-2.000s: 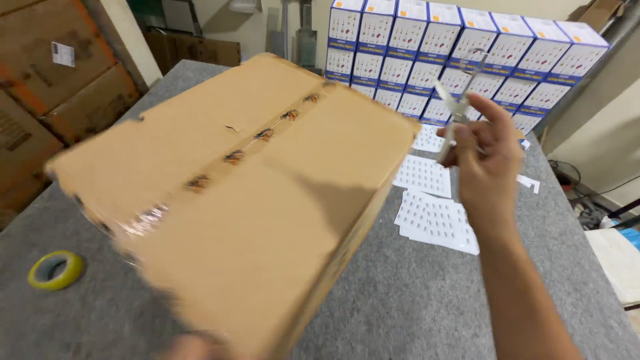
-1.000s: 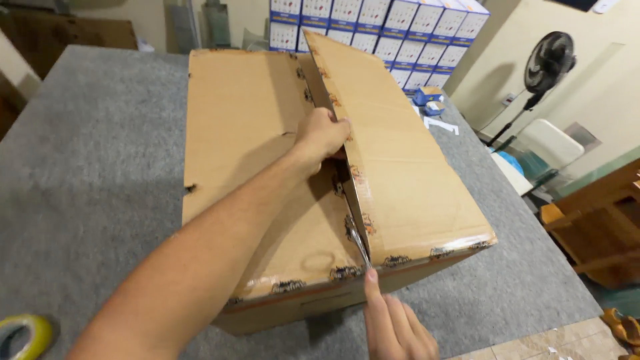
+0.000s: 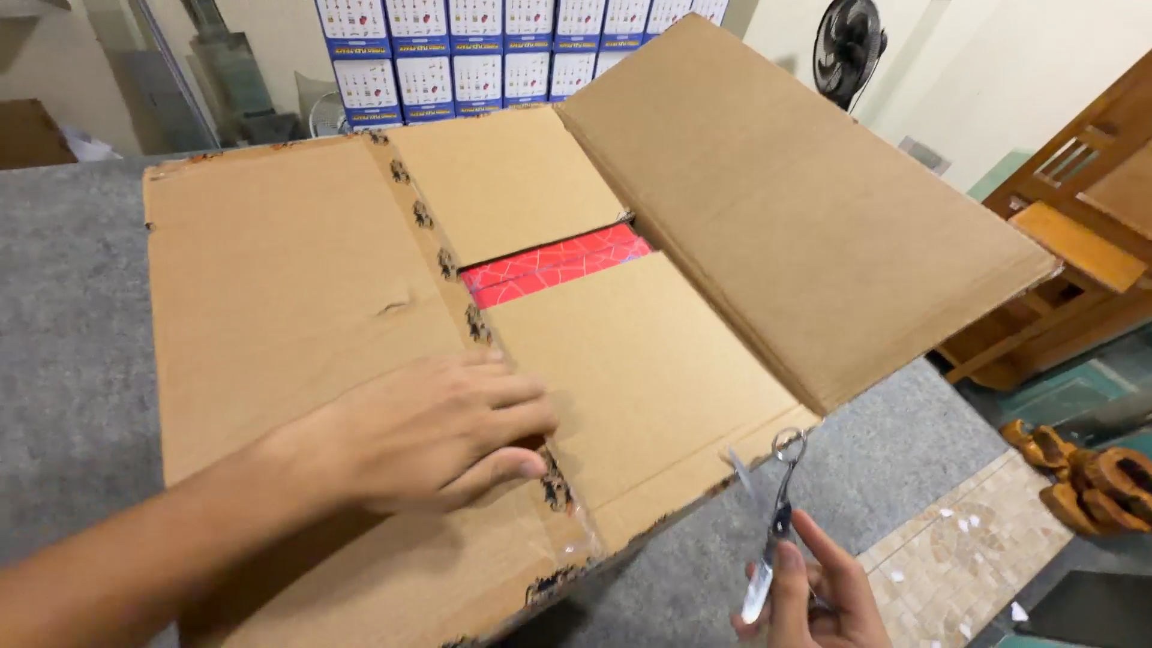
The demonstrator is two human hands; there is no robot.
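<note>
A large cardboard box (image 3: 270,297) rests on the grey table, its right top flap (image 3: 810,216) folded outward. Between two inner flaps (image 3: 630,378) shows a strip of red patterned material (image 3: 558,263). My left hand (image 3: 450,427) lies on the edge of the left top flap, its fingertips bent over the cut, printed tape; whether they grip the edge is hidden. At the box's near right corner, my right hand (image 3: 810,585) holds a small metal tool with a ring (image 3: 779,531), seemingly scissors, by its lower part. A thin clear strip hangs beside the tool.
Stacked white and blue printed boxes (image 3: 477,63) stand behind the carton. A black fan (image 3: 848,52) is at the back right, wooden furniture (image 3: 1071,225) at the right. Carved wooden pieces (image 3: 1093,477) sit low at the right, beyond the grey table (image 3: 72,333).
The right top flap has swung outward, exposing the inner flaps and red material. My left hand has left that flap for the left one. The metal tool has moved off the seam, still in my right hand.
</note>
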